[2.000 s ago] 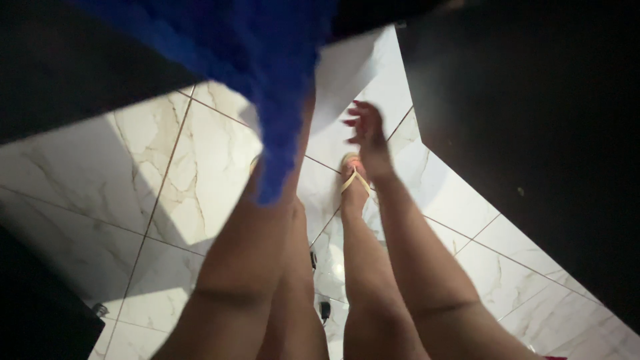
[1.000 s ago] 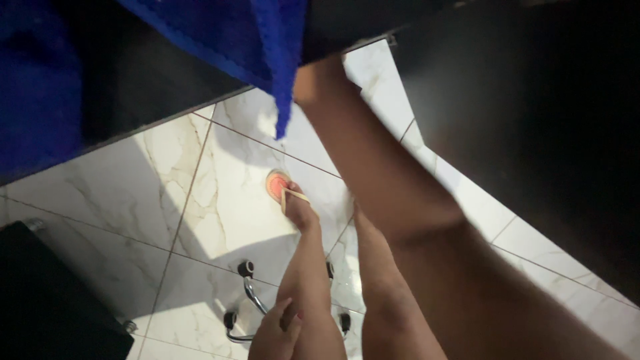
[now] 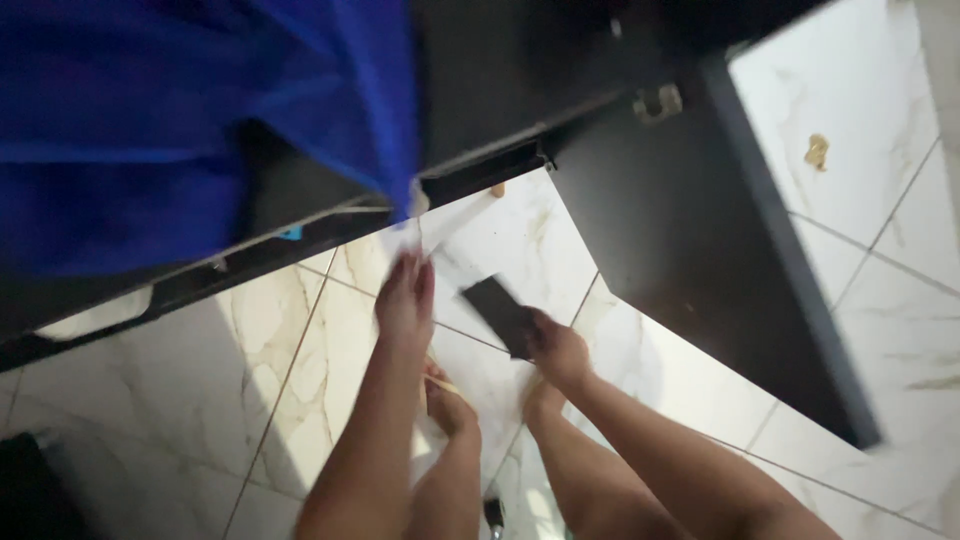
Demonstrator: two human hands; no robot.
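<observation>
My right hand (image 3: pixel 559 346) is closed on one end of a dark, flat rectangular object (image 3: pixel 499 313), held over the tiled floor; what it is cannot be told. My left hand (image 3: pixel 406 296) is raised near the edge of a dark desk (image 3: pixel 480 90), its fingers blurred just beneath the tip of a blue cloth (image 3: pixel 322 82). Whether it grips the cloth tip or something thin is unclear. The cloth lies over the desk top and hangs past its edge.
A dark side panel (image 3: pixel 690 217) of the desk reaches down at the right. Beneath the top, an open drawer or shelf holds a light blue item (image 3: pixel 290 233) and a white item (image 3: pixel 97 313). A chair caster (image 3: pixel 493 511) is by my legs. Marbled tiles (image 3: pixel 255 375) surround my feet.
The dark rectangular object is now in my right hand, which was empty two seconds ago. My left hand has come into plain view by the cloth's tip. The view has shifted.
</observation>
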